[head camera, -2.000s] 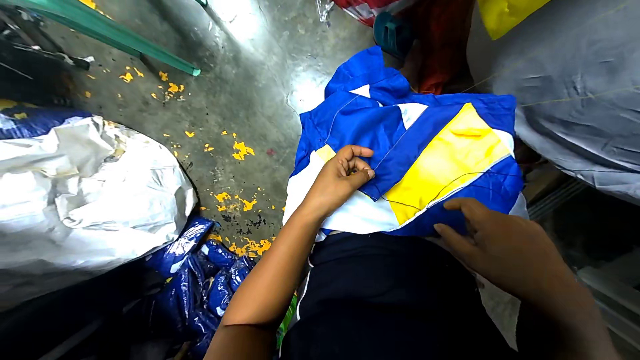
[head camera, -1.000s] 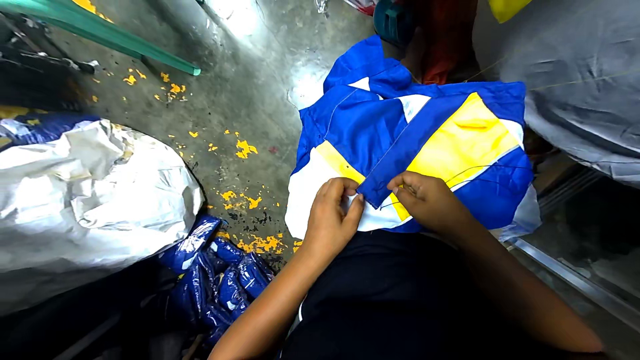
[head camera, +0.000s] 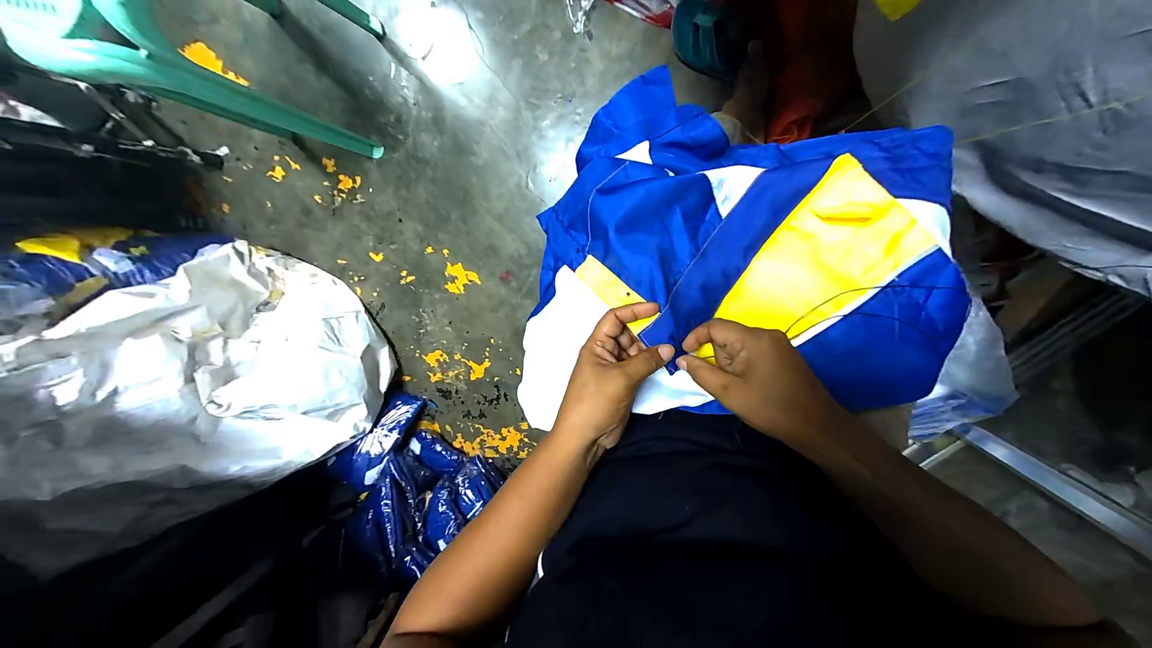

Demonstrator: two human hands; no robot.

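A blue, yellow and white fabric garment (head camera: 765, 234) lies spread across my lap, with a dark thread curving over its yellow and blue panels. My left hand (head camera: 621, 360) pinches the pointed lower end of a stitched blue strip (head camera: 720, 270) between thumb and fingers. Close beside it, my right hand (head camera: 738, 369) has its thumb and forefinger nearly together near the same tip, over the yellow edge. Whether a needle or thread is between the right fingertips is too small to tell.
A large white sack (head camera: 297, 351) stands at the left, with plastic-wrapped blue packets (head camera: 423, 504) beside it. A green plastic chair (head camera: 252, 99) is at the upper left. Grey cloth (head camera: 1035, 117) hangs at the upper right, above a metal frame (head camera: 1053, 486). Yellow flecks mark the concrete floor (head camera: 468, 180).
Two seconds ago my right hand was apart from my left, over the right part of the garment; it has moved left to the strip's tip. My left hand has moved down to that tip.
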